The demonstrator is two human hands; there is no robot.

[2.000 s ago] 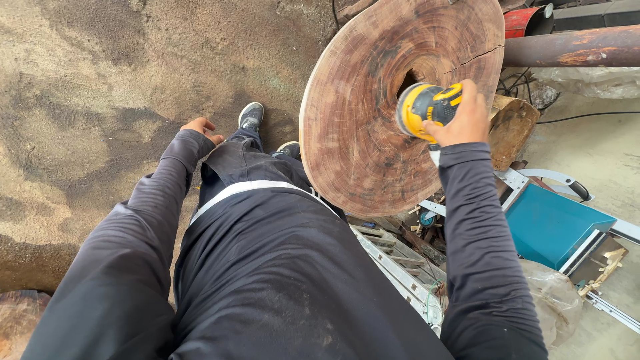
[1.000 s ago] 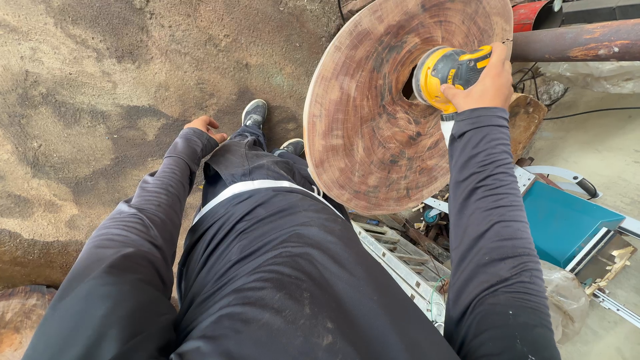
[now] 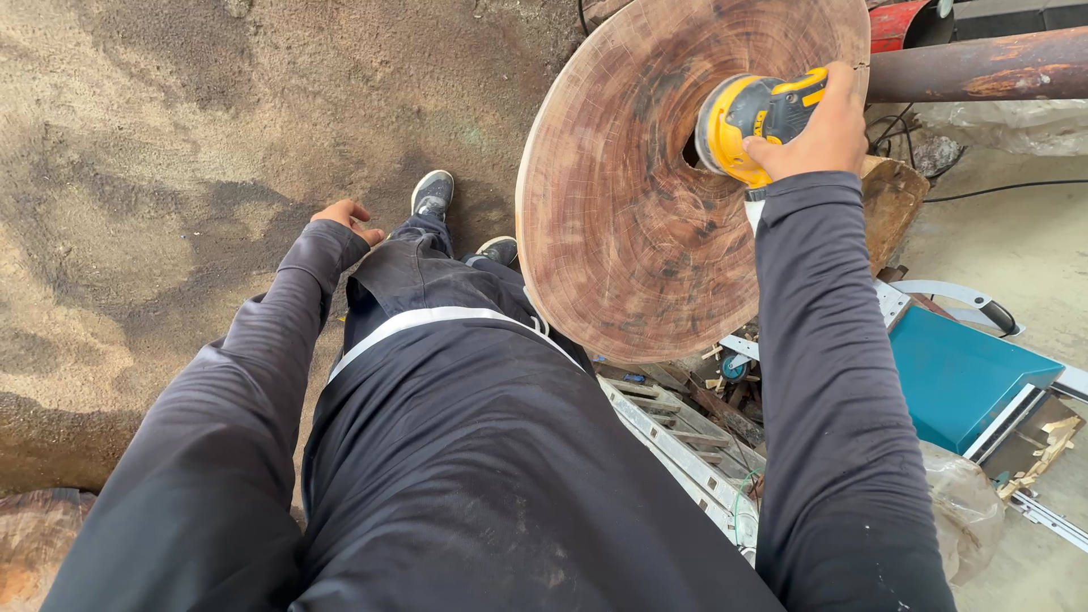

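A thick round wood slab point(image 3: 612, 212) with growth rings, dark streaks and a hole near its middle fills the upper centre right. My right hand point(image 3: 820, 136) grips a yellow and black random orbital sander point(image 3: 748, 123), whose round pad end lies at the slab's surface beside the hole. The pad's underside is hidden. A white piece hangs from the sander by my wrist. My left hand point(image 3: 347, 219) hangs by my left thigh, its fingers loosely bent and apart, with nothing seen in it.
Right of the slab are a rusty metal pipe point(image 3: 977, 66), a red container point(image 3: 897, 24), a wood block point(image 3: 892, 200) and a black cable point(image 3: 1003, 187). Below lie an aluminium ladder point(image 3: 680, 450), a teal machine point(image 3: 960, 374), clear plastic sheeting point(image 3: 960, 501) and wood scraps. My shoes point(image 3: 433, 194) stand on rough ground.
The sander in my right hand has moved across the slab, from right of the hole to its edge, where it covers part of the opening. My left hand has stayed by my thigh.
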